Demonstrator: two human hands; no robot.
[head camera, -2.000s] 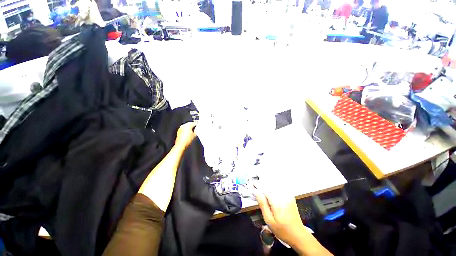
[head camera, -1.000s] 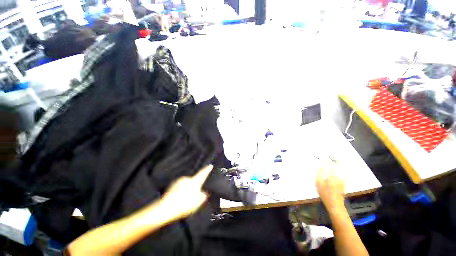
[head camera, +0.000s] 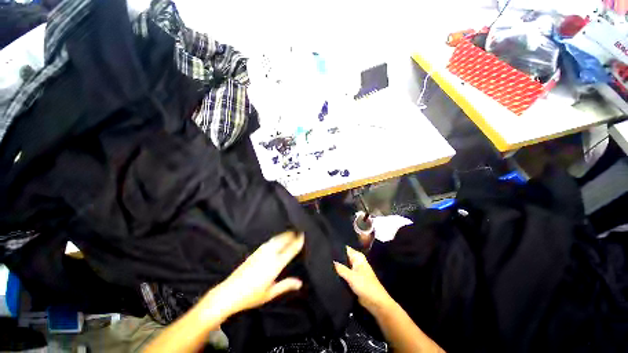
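Note:
The large black garment (head camera: 186, 186) fills the left and hangs over the table's front edge towards my lap. Its black-and-white plaid fabric (head camera: 224, 110) shows at the upper middle left. My left hand (head camera: 258, 276) lies on the black cloth with thumb and fingers apart. My right hand (head camera: 363, 279) touches the right edge of the same hanging cloth; whether its fingers pinch the cloth is unclear. The sewing machine's small dark parts (head camera: 282, 146) show beside the cloth on the white table, its body washed out by glare.
The white table has a wooden edge (head camera: 375, 180) and a dark square (head camera: 374, 77). A second table (head camera: 458, 103) at the right holds red patterned material (head camera: 492, 77), an orange-handled tool (head camera: 460, 37) and a clear plastic bag (head camera: 523, 45). Black cloth (head camera: 482, 269) lies lower right.
The view has tilted down. Both hands have left the tabletop area and come together low at the hanging black cloth. The cloth has moved off the table's front edge, and more plaid shows.

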